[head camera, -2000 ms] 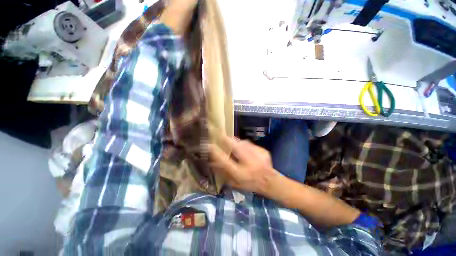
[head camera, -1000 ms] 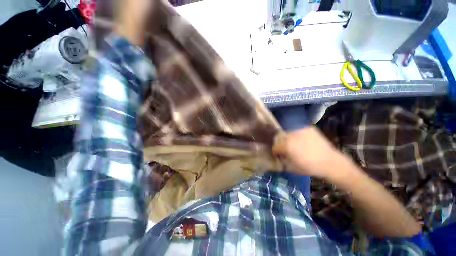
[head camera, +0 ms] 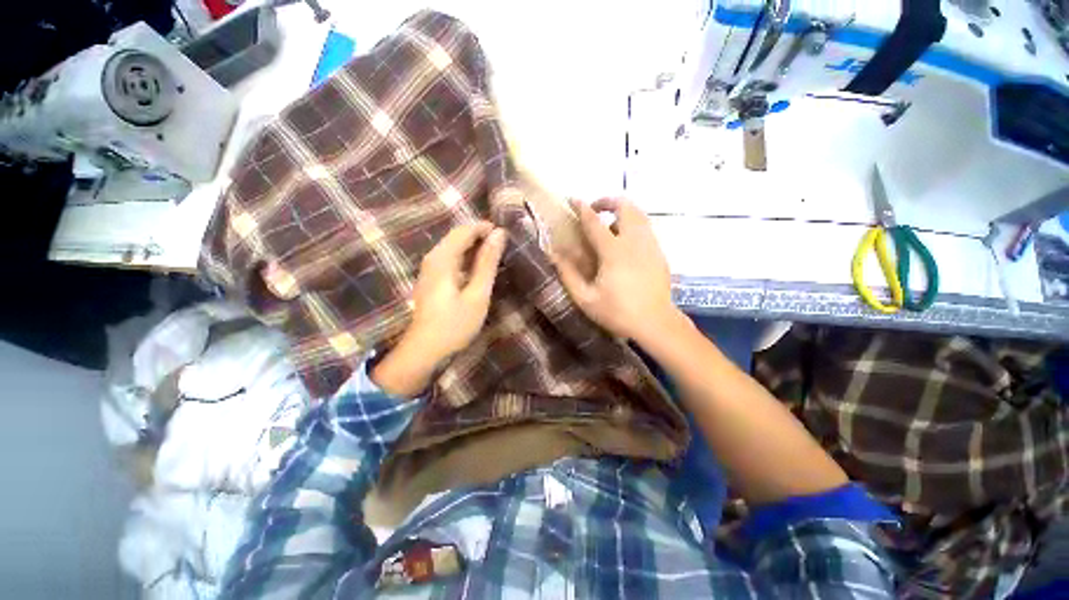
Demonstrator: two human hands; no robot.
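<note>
A garment with brown plaid lining (head camera: 352,176) outward lies over the table's front edge and down onto my lap. Its tan shell (head camera: 492,469) shows along the bottom edge and beside my right hand. My left hand (head camera: 451,287) pinches the plaid cloth near a long seam at the garment's middle. My right hand (head camera: 615,264) is on the garment's right edge, fingers bent around the tan and plaid cloth. A small pale patch shows at the seam between the hands. The fingertips are partly hidden in the folds.
An industrial sewing machine (head camera: 938,70) stands at the upper right, with yellow-and-green-handled scissors (head camera: 897,252) below it. Another machine (head camera: 141,94) is at the upper left. A white cloth pile (head camera: 211,410) lies left of my lap, and a brown plaid pile (head camera: 914,410) hangs at right.
The garment has been swung over and laid with its plaid lining spread on the table. My left hand has come down and my right hand has moved up to the seam.
</note>
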